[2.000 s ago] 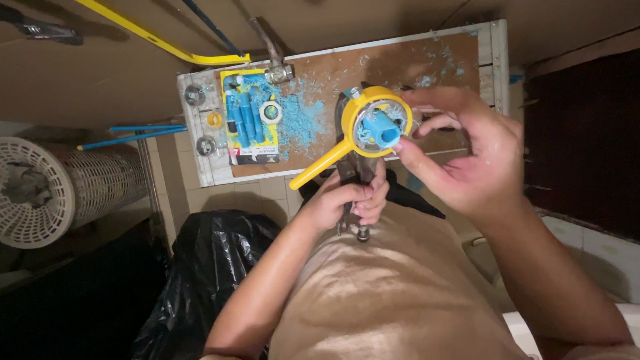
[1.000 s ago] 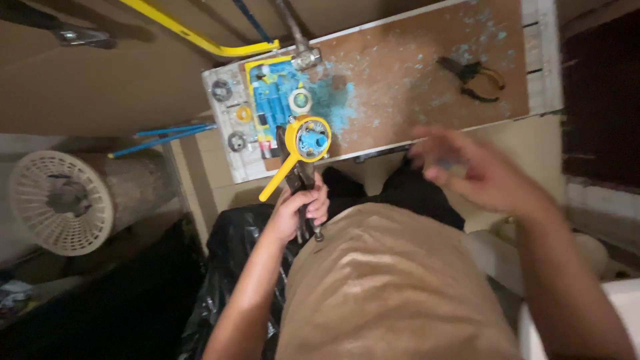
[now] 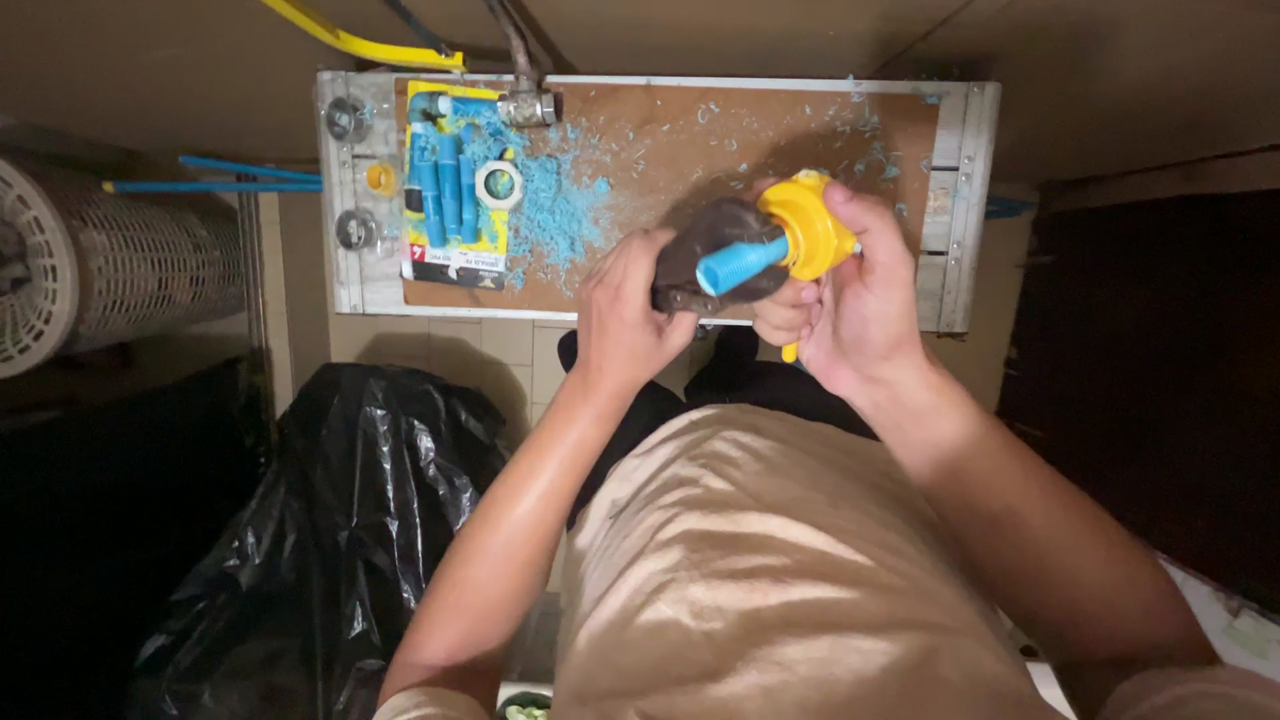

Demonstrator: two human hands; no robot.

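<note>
A yellow pipe-threading die stock (image 3: 812, 228) with a short handle sits in my right hand (image 3: 868, 285). From the die stock's face a threaded blue PVC pipe (image 3: 742, 264) sticks out toward the lower left. My left hand (image 3: 630, 305) is closed on a dark metal tool (image 3: 708, 245), apparently locking pliers, right beside the pipe. Whether the pliers touch the pipe is unclear. Behind the hands lies a brown board (image 3: 640, 105) strewn with blue shavings (image 3: 560, 215). Several short blue pipe pieces (image 3: 450, 190) and a white ring fitting (image 3: 498, 185) rest on a yellow-and-black card at its left.
A hammer (image 3: 528, 104) lies at the board's back edge near a yellow saw frame (image 3: 370, 45). Small round parts (image 3: 356, 229) sit on the bench's left end. Blue pipes (image 3: 215, 186) stick out left, near a white plastic basket (image 3: 150, 250). A black plastic bag (image 3: 350, 500) stands lower left.
My right hand, apart from the tools one second ago, now holds the yellow die stock. The blue pipe's threaded length now points to the lower left. The tools have moved right over the board.
</note>
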